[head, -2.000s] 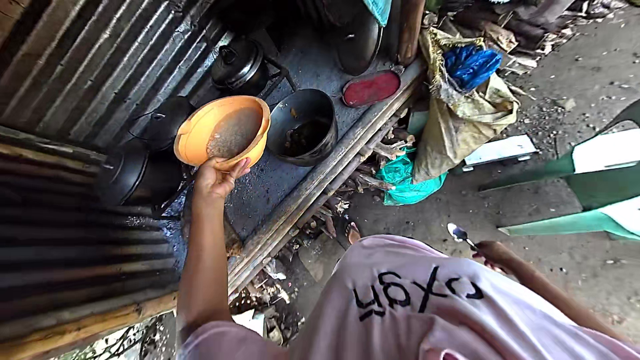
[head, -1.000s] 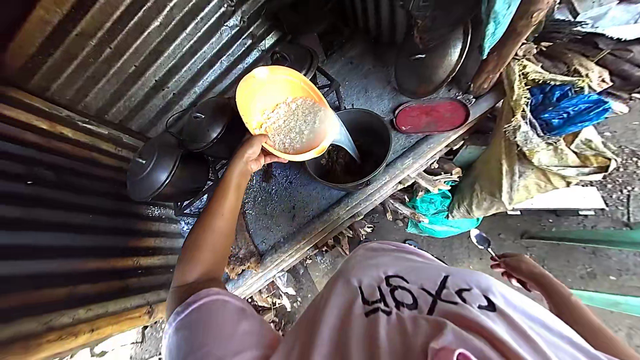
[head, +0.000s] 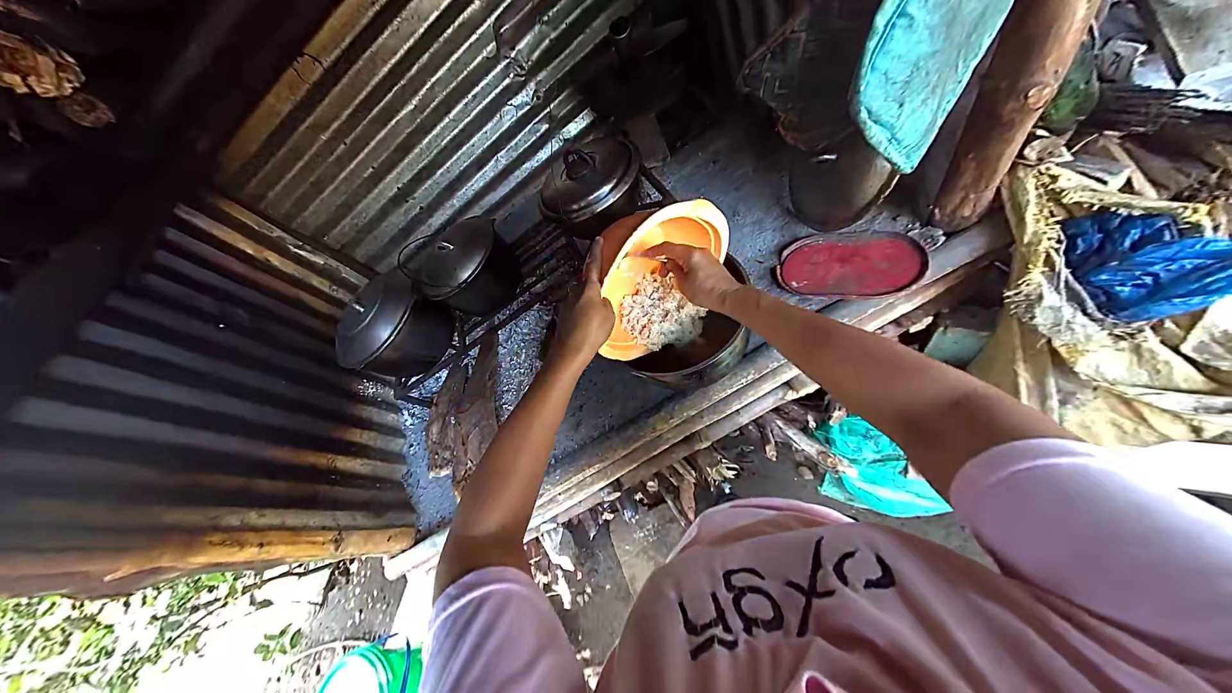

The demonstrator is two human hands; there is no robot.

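My left hand (head: 589, 313) grips the rim and side of an orange plastic bowl (head: 707, 223), which is tilted over a dark metal pot (head: 707, 361). Wet whitish grains, which look like rice, (head: 662, 313) lie at the bowl's lower side. Inside the bowl, my right hand (head: 695, 274) has bent fingers at the upper edge of the grains; whether it holds anything, such as a spoon, is hidden. The pot stands on the grey ledge, partly covered by the bowl, with dark contents.
Lidded black pots (head: 393, 322) stand on a metal rack left of the bowl, by corrugated metal sheets (head: 414, 125). A red oval lid or tray (head: 853, 265) lies right of the pot. Wooden poles (head: 664, 423) edge the ledge. Beyond are a wooden post (head: 1011, 115) and a sack (head: 1107, 356).
My right hand, which held a spoon low at the right, has moved into the bowl. The bowl, over the pot one second ago with cloudy liquid pouring out, was left of it before that.
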